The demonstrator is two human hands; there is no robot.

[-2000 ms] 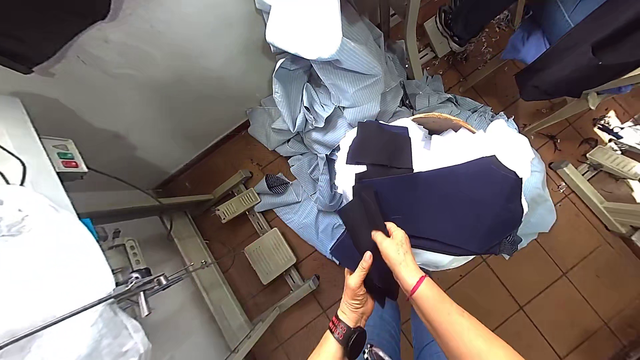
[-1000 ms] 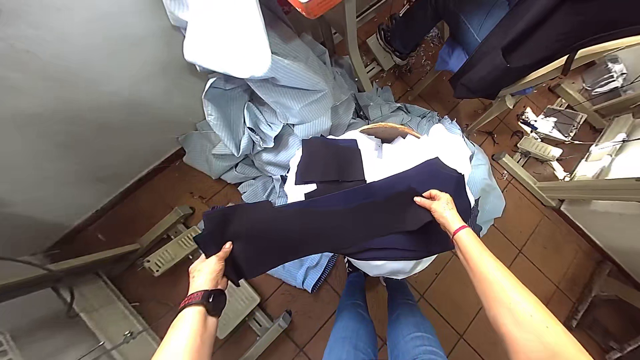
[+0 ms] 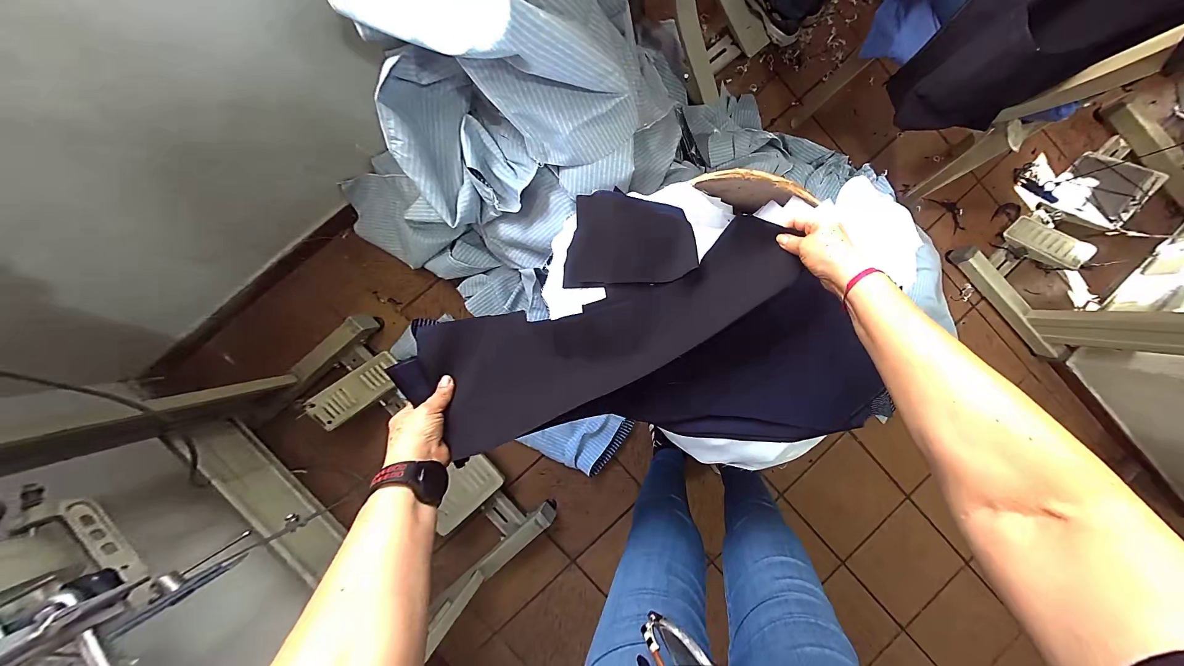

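Observation:
A long dark fabric piece [image 3: 592,342] is spread flat between my two hands. My left hand [image 3: 421,425], with a watch on the wrist, grips its lower left end, thumb on top. My right hand [image 3: 819,248] pinches the upper right end. Beneath it lie navy fabric pieces [image 3: 768,370] on a pile of white cloth [image 3: 879,217], which covers most of a container whose woven rim [image 3: 754,178] shows at the back. A smaller dark fabric piece [image 3: 631,240] rests on the pile just behind the long one.
Striped light-blue fabric [image 3: 573,102] is heaped behind the container and beside the wall. Metal frames with pedals [image 3: 356,390] stand on the tiled floor at the left, near machine parts [image 3: 83,592]. More frames [image 3: 1017,305] and dark cloth [image 3: 999,65] are at the right.
My hands were close together on folded dark fabric; they have moved apart, and the long piece is opened out between them. Since the last earlier frame, its right end has come back over the pile.

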